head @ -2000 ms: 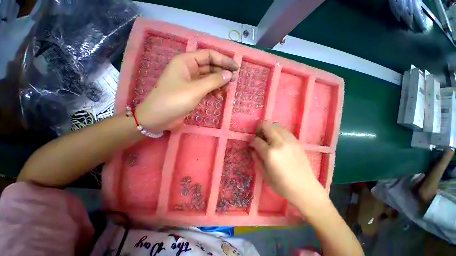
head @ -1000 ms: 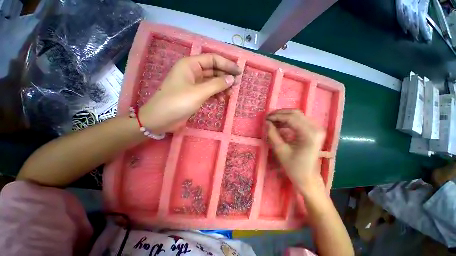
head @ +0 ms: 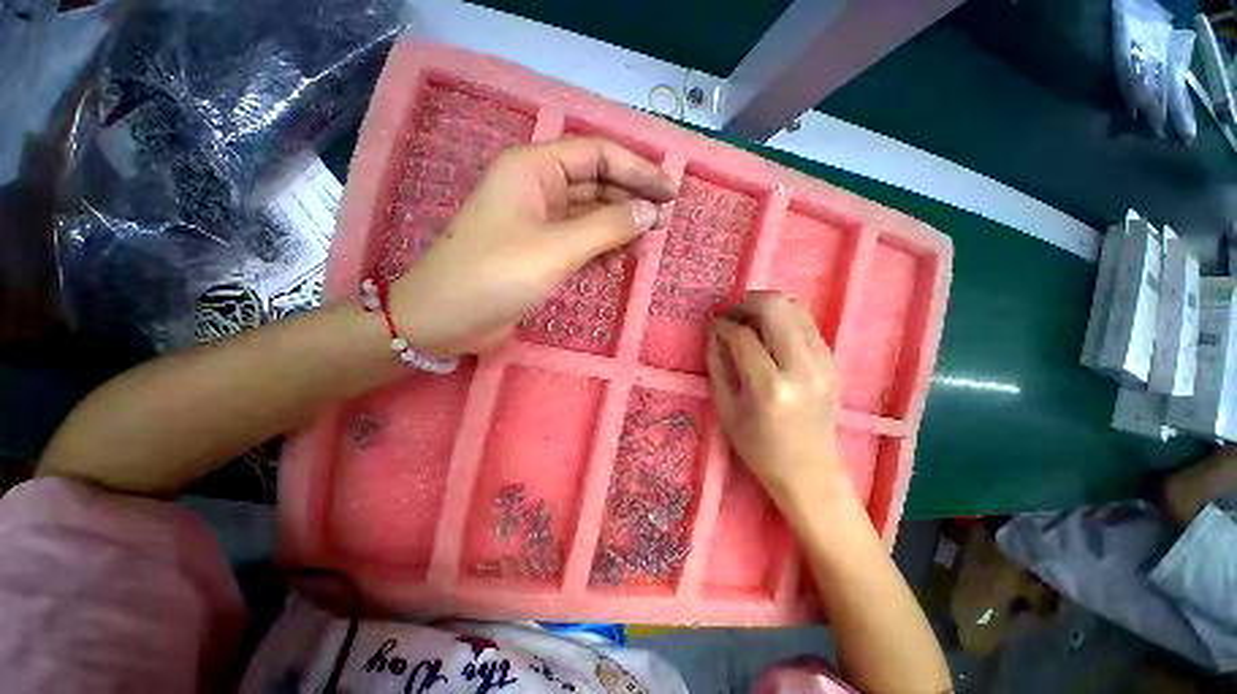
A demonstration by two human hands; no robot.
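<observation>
The pink foam tray [head: 617,370] has ten pockets in two rows. Small metal parts stand in neat rows in three far pockets, the third [head: 695,244] among them. Loose parts [head: 651,495] lie heaped in the near middle pocket, with smaller clusters in the two near pockets to its left. My left hand [head: 543,251] hovers over the second far pocket, thumb and fingertips nearly together; I cannot tell if a part is between them. My right hand [head: 777,386] has its fingertips together at the right near edge of the third far pocket; anything pinched there is too small to see.
A clear plastic bag of dark parts [head: 204,163] lies left of the tray, by a printed paper [head: 309,224]. A white rail [head: 923,170] and grey post [head: 828,61] stand behind. White boxes [head: 1146,319] are at right, with a person's sleeve [head: 1106,569] below them.
My right hand went from the near edge of the third far pocket to its right side, opened slightly, then closed its fingers and moved a little left. My left hand stays over the tray.
</observation>
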